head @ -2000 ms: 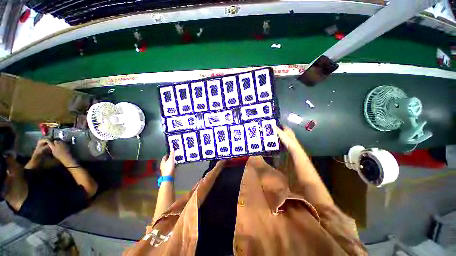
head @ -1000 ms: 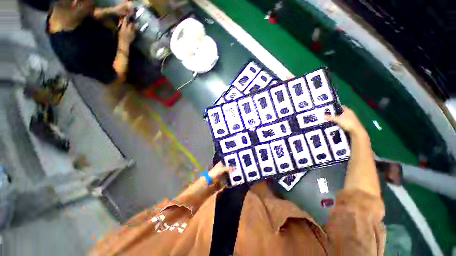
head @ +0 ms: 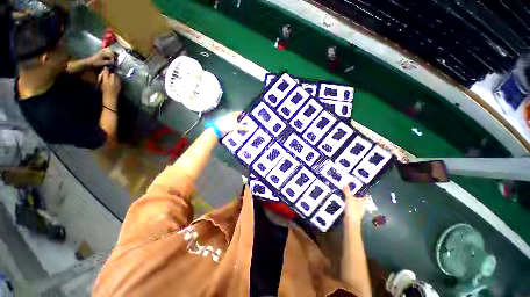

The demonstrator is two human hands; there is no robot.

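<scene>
A black blister tray point(head: 283, 137) full of white-silver housings lies tilted across the picture in front of me. My left hand point(head: 232, 125) holds its left edge, with a blue band at the wrist. My right hand point(head: 354, 204) holds its lower right edge, fingertips over the rim. Another tray of housings point(head: 336, 93) shows beneath it, sticking out at the top and at the lower left. Whether the upper tray rests on the lower one cannot be told.
Green conveyor point(head: 372, 107) with scattered parts runs behind the bench. White fans point(head: 193, 84) stand left, a pale green fan point(head: 463, 249) right. A dark glossy rectangle point(head: 424, 171) is at the metal post. A small red part point(head: 379, 220) lies right of the tray. A seated person point(head: 64, 98) works at left.
The upper tray has turned clockwise in both hands, its right end now lower. My left hand has moved up and my right hand down. The view has also swung, bringing the right-hand fans into sight.
</scene>
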